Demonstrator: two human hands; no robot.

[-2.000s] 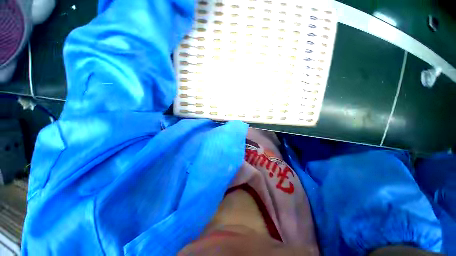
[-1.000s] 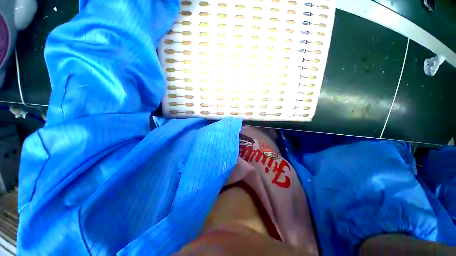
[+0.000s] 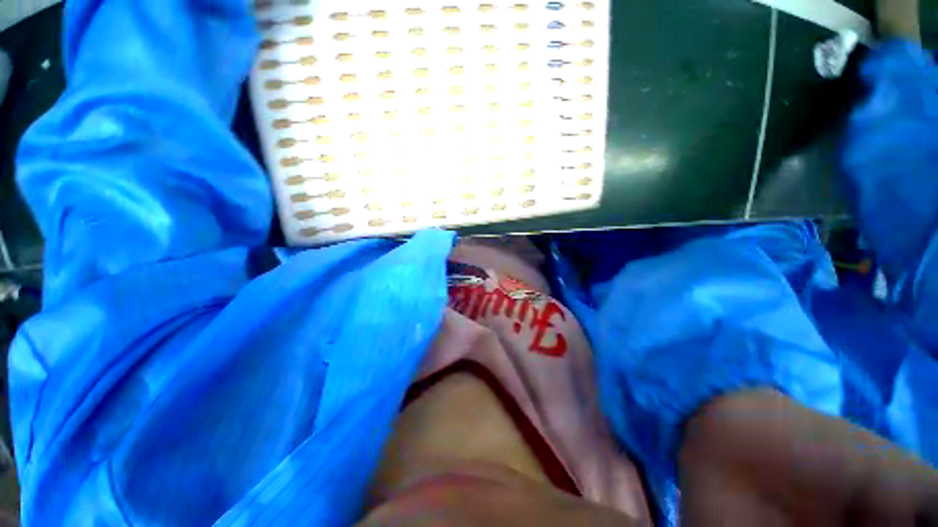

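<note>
A white tray (image 3: 406, 170) with rows of small tan slots lies at the near edge of the dark green bench. Its middle is overexposed. Some slots near its right side hold or look like dark bluish shapes. My left sleeve reaches forward along the tray's left side, and my left hand is beyond the top edge of the picture. My right hand (image 3: 807, 463) is at the bottom right, off the bench, close to the camera, blurred and cut off. Its fingers do not show, so I cannot tell whether it holds anything.
A crumpled clear scrap (image 3: 834, 51) lies on the bench at the upper right, near the curved white rail (image 3: 813, 10). Another person's blue sleeve (image 3: 897, 154) reaches in at the right edge, with part of a forearm or hand above it.
The view has shifted, so the tray and bench sit further left. My right hand shows larger at the bottom right. The other person's sleeve has come in over the bench at the right.
</note>
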